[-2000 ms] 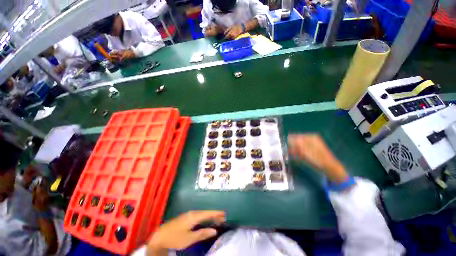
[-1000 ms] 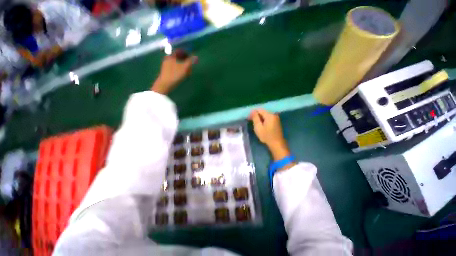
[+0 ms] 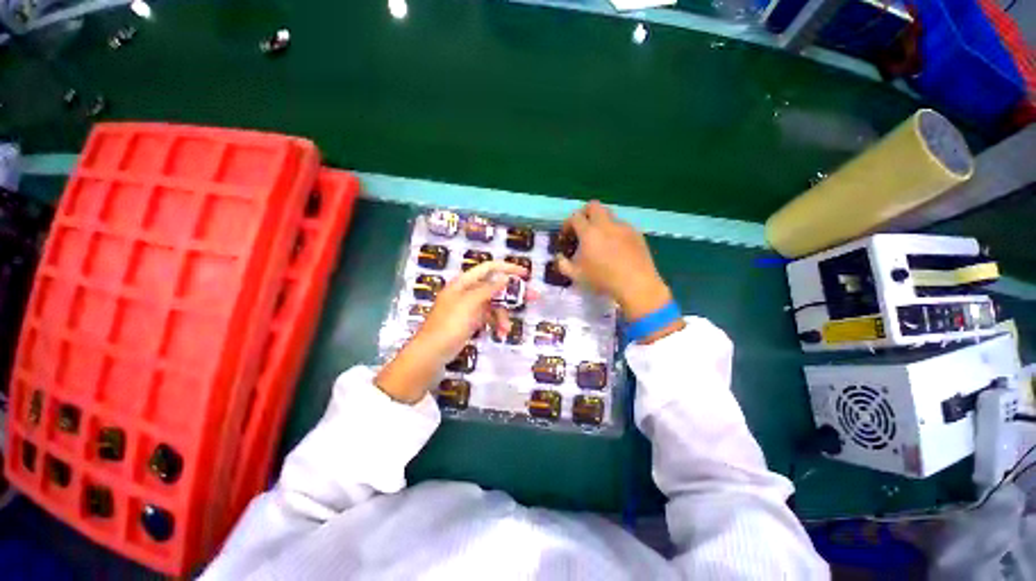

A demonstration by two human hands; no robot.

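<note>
The clear blister tray [image 3: 500, 380] lies flat in front of me, with small dark and gold watch housing units in many of its pockets. My left hand [image 3: 460, 320] is over the middle of the tray and holds a silvery watch housing unit [image 3: 511, 293] at its fingertips. My right hand [image 3: 608, 259] is at the tray's upper right corner, fingers bent down over a dark unit [image 3: 559, 270]. Its fingertips are partly hidden, so I cannot tell if they grip that unit. A blue wrist strap [image 3: 653, 321] is on my right wrist.
Stacked red-orange turnover trays [image 3: 159, 272] stand at left, with several units in the near pockets. The green conveyor belt [image 3: 511, 102] runs beyond the pale-green edge, carrying scattered units. A yellow roll [image 3: 869, 187], white tape dispenser [image 3: 892, 295] and fan-fitted box [image 3: 897, 414] are at right.
My left hand has come back from over the belt to above the tray, now with a silvery unit. My right hand has moved onto the tray's upper right corner. The view has shifted.
</note>
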